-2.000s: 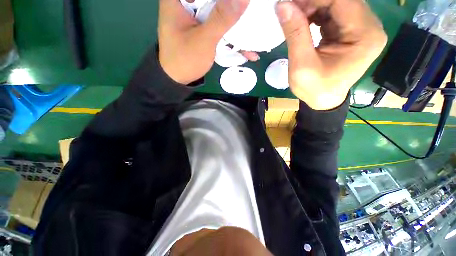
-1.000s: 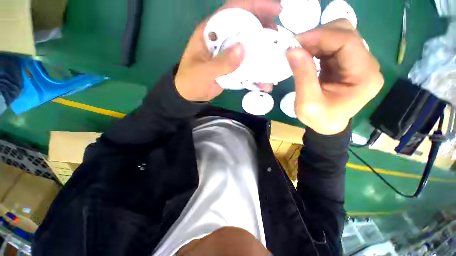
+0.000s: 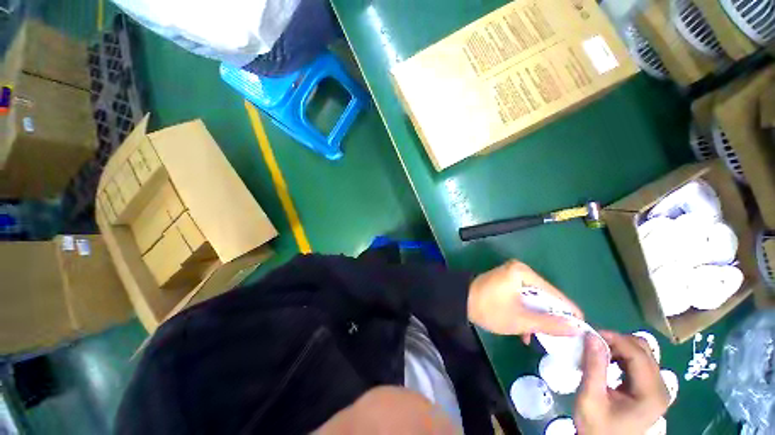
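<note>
My left hand (image 3: 520, 299) grips several thin white discs (image 3: 557, 313), seen nearly edge-on, over the green bench. My right hand (image 3: 619, 386) has its thumb and fingers at the near edge of the same discs; it is partly cut off by the bottom edge of the picture. More flat white discs (image 3: 531, 397) lie on the bench around and under my hands. Small white plastic parts (image 3: 700, 357) lie in a loose group to the right of my hands.
A hammer (image 3: 527, 223) lies beyond my hands. A small open carton (image 3: 627, 246) holds white discs. A closed printed carton (image 3: 518, 76), finned housings (image 3: 748, 17) and clear plastic (image 3: 752, 374) are on the bench. A blue stool (image 3: 297, 102), a seated person's clothing and an open carton (image 3: 221, 195) are left.
The view has swung left, so my hands now show at lower right, and the cartons, whole hammer and stool have come into view. The held discs are now tilted edge-on.
</note>
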